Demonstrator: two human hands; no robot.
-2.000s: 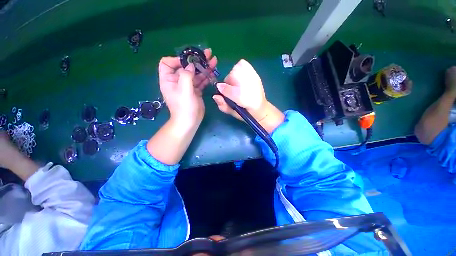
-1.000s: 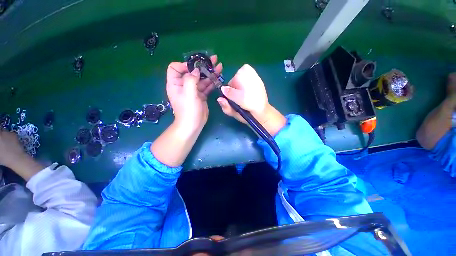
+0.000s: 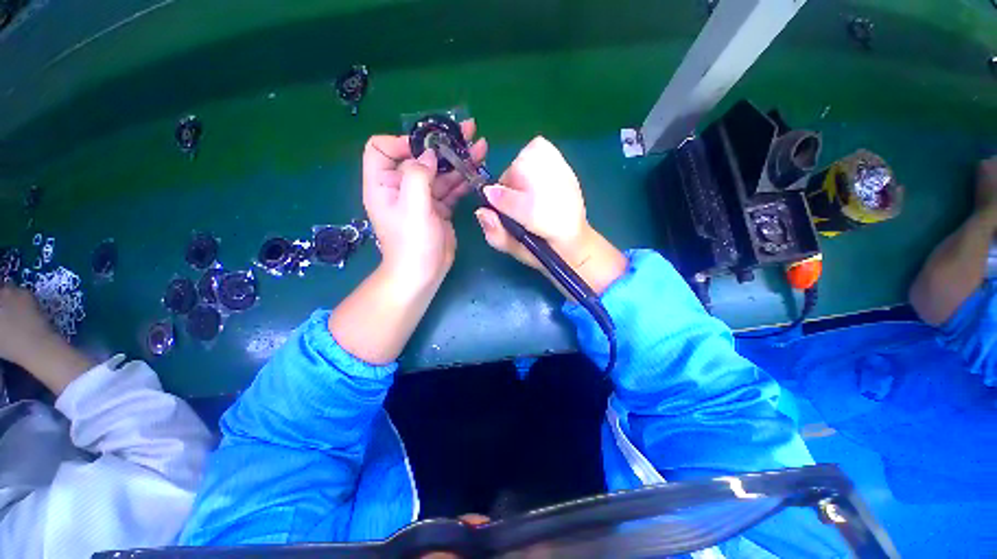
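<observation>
My left hand holds a round black part between thumb and fingers, a little above the green surface. My right hand is closed around the black handle of a soldering iron. The iron's metal tip reaches into the middle of the round part; whether it touches cannot be told. The black cord hangs from the handle over my right sleeve. Several more round black parts lie clustered on the green surface to the left.
A grey post stands right of my hands. Beyond it are a black soldering station, an orange-handled tool and a yellow-and-black cylinder. Silvery pieces lie far left by another person's hand. Single round parts lie farther back. Another arm shows at right.
Both hands and the round part appear slightly farther right than two seconds ago. The single parts at the back have shifted right along the surface. Both grips are unchanged.
</observation>
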